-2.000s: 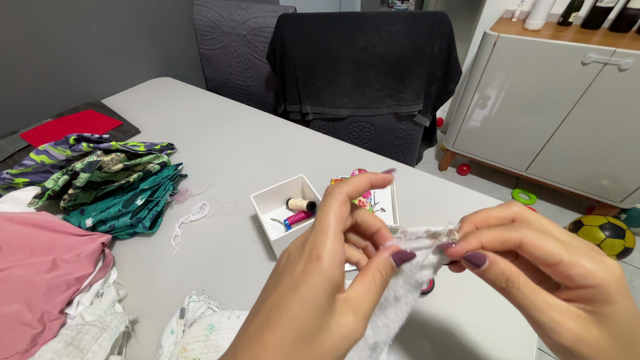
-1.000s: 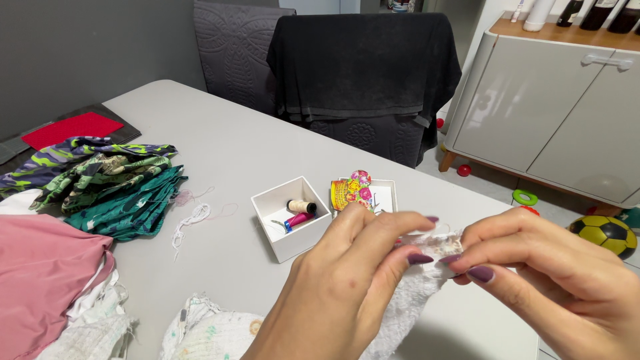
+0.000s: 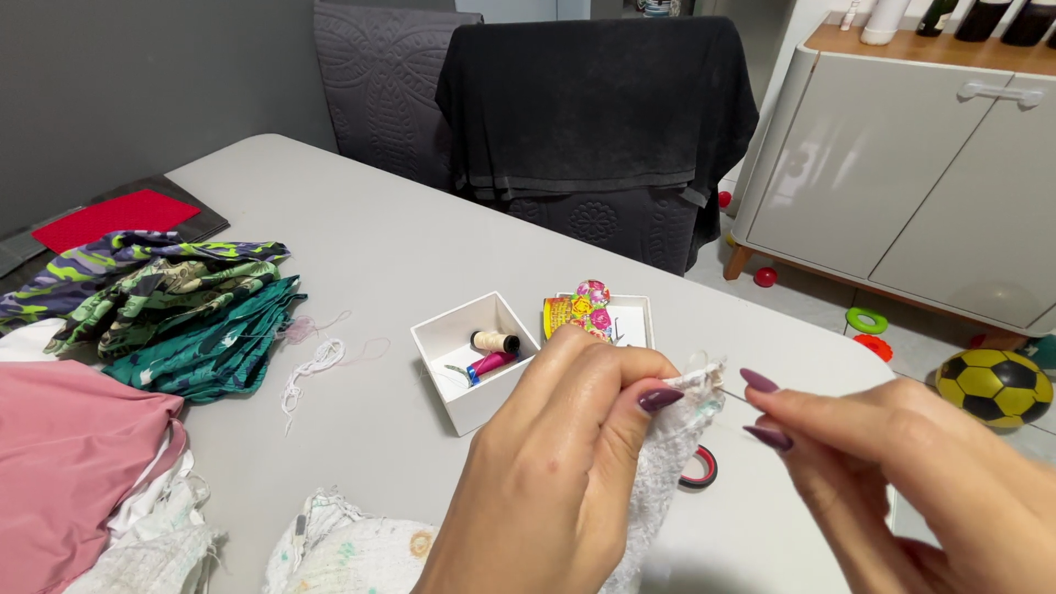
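My left hand [image 3: 561, 445] pinches the frayed upper edge of a white gauzy cloth [image 3: 672, 462] between thumb and fingers. Just right of that edge, my right hand [image 3: 874, 445] holds a thin sewing needle [image 3: 740, 398], whose far end meets the cloth. A fine thread runs near the needle. Behind my left hand stands a white box [image 3: 462, 404] with a cream thread spool [image 3: 495, 341] and a magenta spool [image 3: 492, 364]. A second white box [image 3: 648, 322] has a floral item [image 3: 591, 305] at its left side. One red and black scissors handle [image 3: 700, 468] shows beside the cloth.
Patterned fabrics [image 3: 198, 322], a pink cloth [image 3: 74, 470] and loose white thread [image 3: 313, 371] lie on the table's left. Another white cloth [image 3: 355, 544] rests at the near edge. Beyond the table are a draped chair [image 3: 594, 107], a cabinet [image 3: 891, 165] and a ball [image 3: 994, 388].
My right hand has moved right, away from my left fingers, and the needle now shows between its fingers and the cloth. My left hand still grips the cloth's edge.
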